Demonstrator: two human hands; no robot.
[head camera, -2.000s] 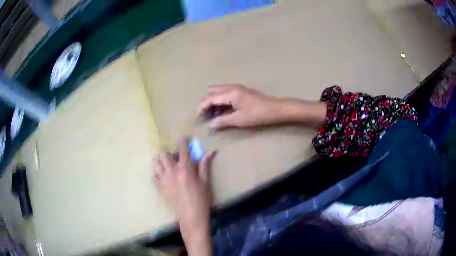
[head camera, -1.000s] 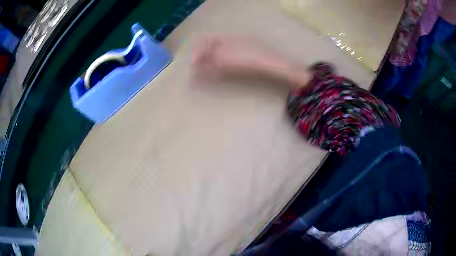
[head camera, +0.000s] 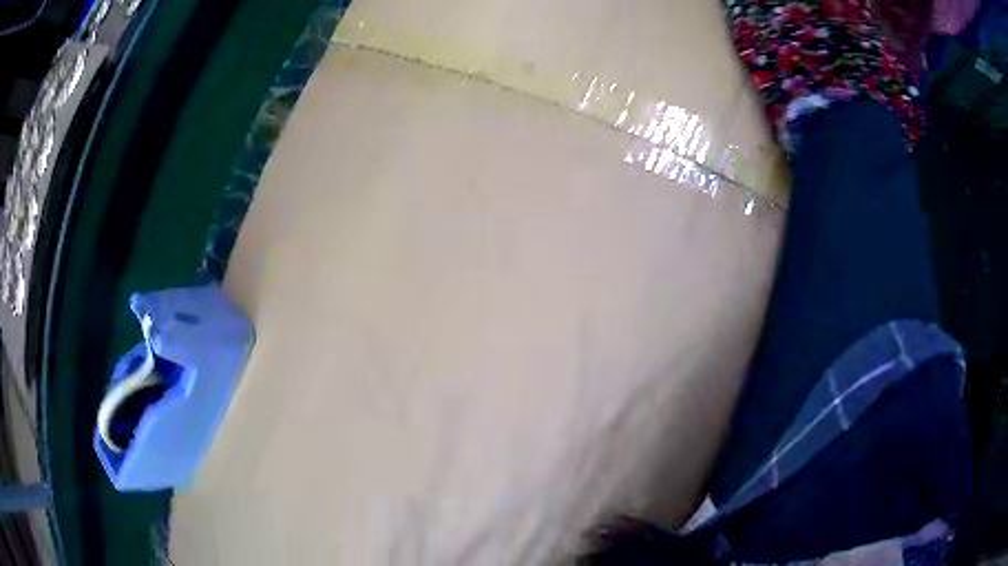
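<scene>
The tan cardboard bench cover (head camera: 486, 287) lies nearest in front of me and fills the middle of the view. A taped seam with shiny clear tape (head camera: 674, 138) crosses its upper part. A blue tape dispenser (head camera: 205, 365) with a pale tape roll stands at the cover's far left edge. Neither of my hands is in view. Only my floral sleeve shows at the top right, and the hand beyond it is cut off by the picture's top edge.
A dark green surface (head camera: 166, 188) with a curved rim runs along the left beyond the cover. Shiny, unclear items (head camera: 44, 166) lie past it at the far left. My dark blue clothing (head camera: 857, 276) borders the bench on the right. A grey bar (head camera: 22, 498) shows at the lower left.
The view has swung to the right along the bench. The tape dispenser now sits lower left and the taped seam nearer. My right hand has left the picture at the top; my left was out of view one second ago.
</scene>
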